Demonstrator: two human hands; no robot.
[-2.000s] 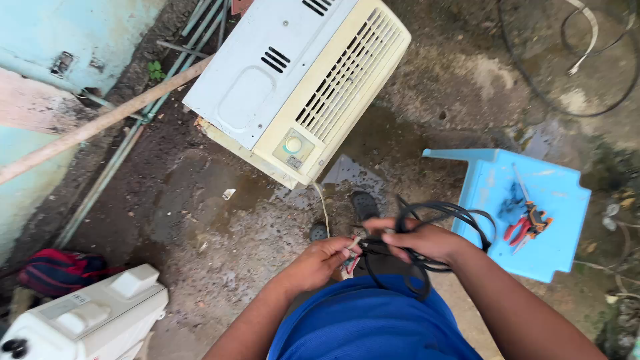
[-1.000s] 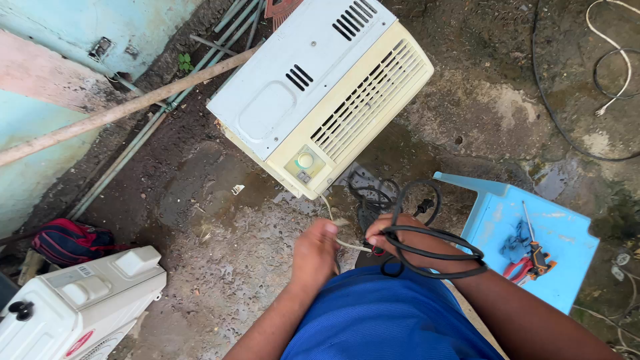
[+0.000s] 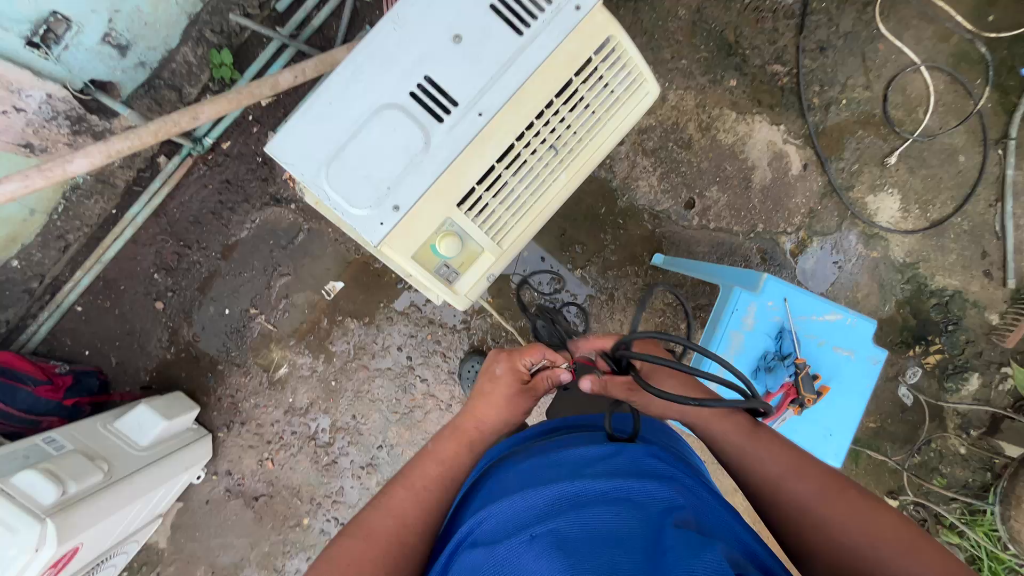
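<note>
Low in the middle of the head view, my left hand (image 3: pixel 512 386) pinches a small metal-and-red piece, perhaps a clip or wire end. Close beside it, my right hand (image 3: pixel 632 370) grips a black cable (image 3: pixel 680 384), whose loops hang over my right wrist. More black cord (image 3: pixel 552 316) dangles just beyond my fingers. Above the hands stands a window air conditioner (image 3: pixel 512 152) with a cream front grille and a dial. A thin pale cord (image 3: pixel 502 320) runs from its lower corner towards my hands.
A blue plastic stool (image 3: pixel 840 344) at right bears a screwdriver (image 3: pixel 794 328) and red-handled pliers (image 3: pixel 788 400). Coiled cable (image 3: pixel 808 120) lies on wet ground at upper right. At lower left are a white outdoor unit (image 3: pixel 104 480) and a red-and-blue bag (image 3: pixel 48 392). A pole (image 3: pixel 160 128) slants at upper left.
My hands, somewhat apart one second ago, are now close together at the cable. The black loops have shifted around my right wrist.
</note>
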